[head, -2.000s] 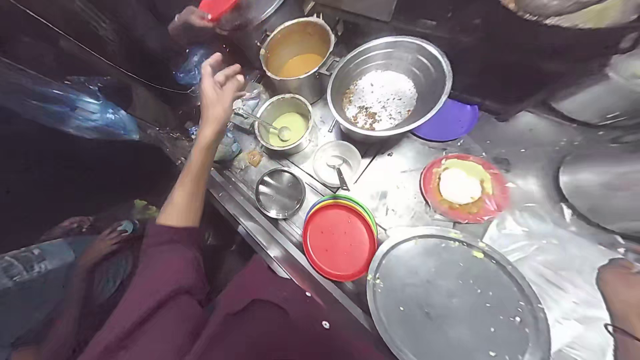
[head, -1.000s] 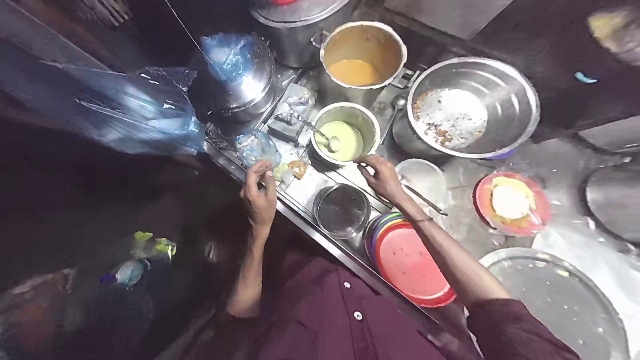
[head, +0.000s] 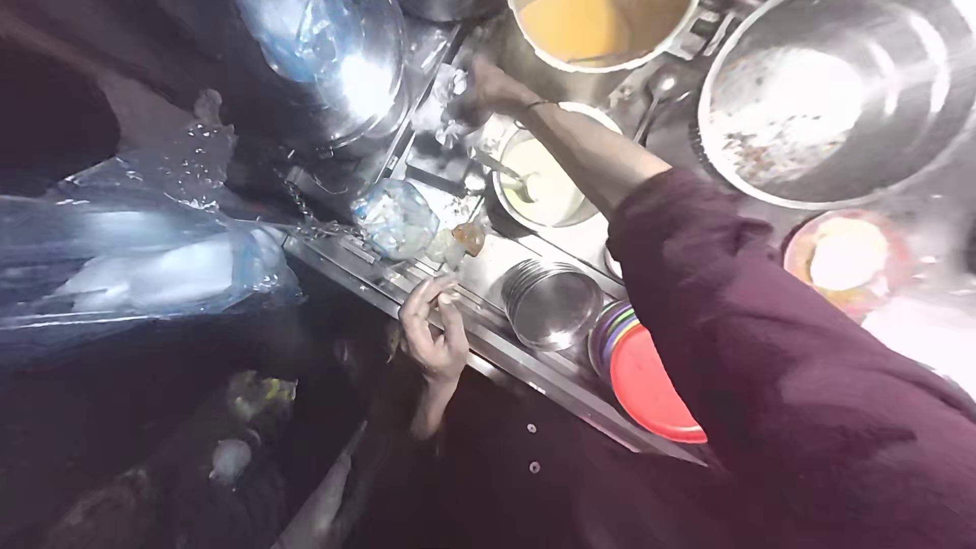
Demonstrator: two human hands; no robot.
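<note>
My left hand [head: 436,324] hovers at the counter's metal edge with curled fingers and holds nothing visible. Just above it lie a tied clear plastic bag [head: 396,219] and a small brown lump [head: 468,239]. My right arm stretches across a pot of pale green liquid [head: 545,187] with a ladle [head: 518,183] in it. My right hand [head: 488,91] is at crumpled clear plastic [head: 446,95] behind that pot; its fingers are dark and blurred, so its grip is unclear. A stack of round steel dishes [head: 552,305] stands right of my left hand.
A pot of orange liquid [head: 572,30] stands at the back, with a large steel basin [head: 877,107] holding white and brown food to its right. Red and coloured plates [head: 656,389] are stacked near the front edge. Blue plastic [head: 297,38] covers a vessel; a plastic bag [head: 175,267] hangs left.
My right hand has moved from beside the green liquid's pot, leftward over it to the crumpled plastic. My left hand has drawn back slightly from the tied bag. The view has come closer to the counter.
</note>
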